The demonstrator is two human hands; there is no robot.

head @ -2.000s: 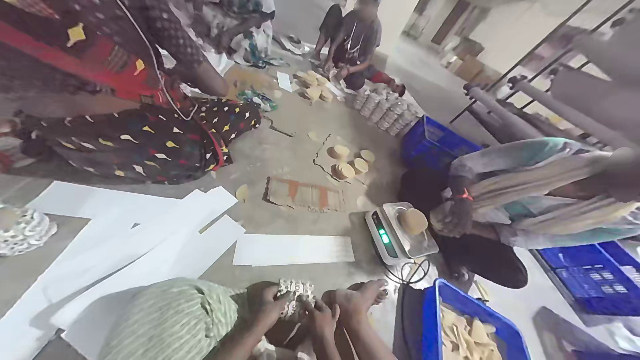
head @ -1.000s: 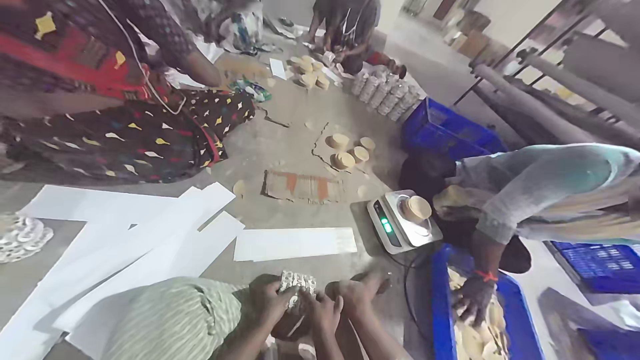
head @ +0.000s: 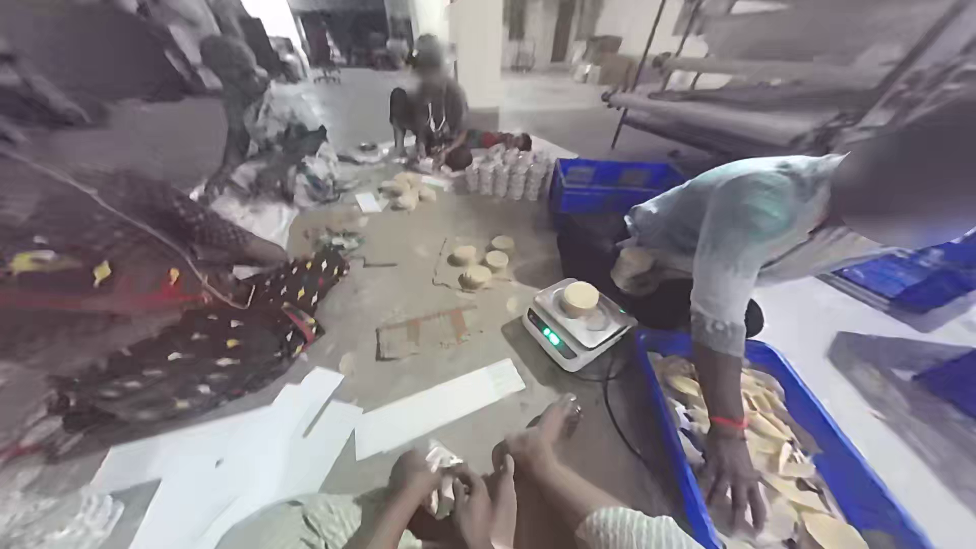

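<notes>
Near the bottom middle, my left hand (head: 415,479) grips a small whitish patterned packet (head: 442,456) from its left side. My right hand (head: 473,499) holds the same packet from the right, its fingers close to my left hand. What the packet contains cannot be told. My bare feet (head: 545,442) are just right of my hands. Beyond them, a white paper strip (head: 435,404) lies on the floor. A digital scale (head: 578,324) with a lit green display bears a stack of round, flat tan pieces (head: 580,297).
At right, a co-worker's hand (head: 732,480) reaches into a blue crate (head: 808,404) of tan pieces. White sheets (head: 229,457) lie at left beside a seated person. Small tan stacks (head: 475,276), wrapped white stacks (head: 509,174) and another blue crate (head: 610,187) stand farther back.
The co-worker at right has reached into the blue crate since the earliest frame. My hands still hold the packet. The view has tilted up and turned.
</notes>
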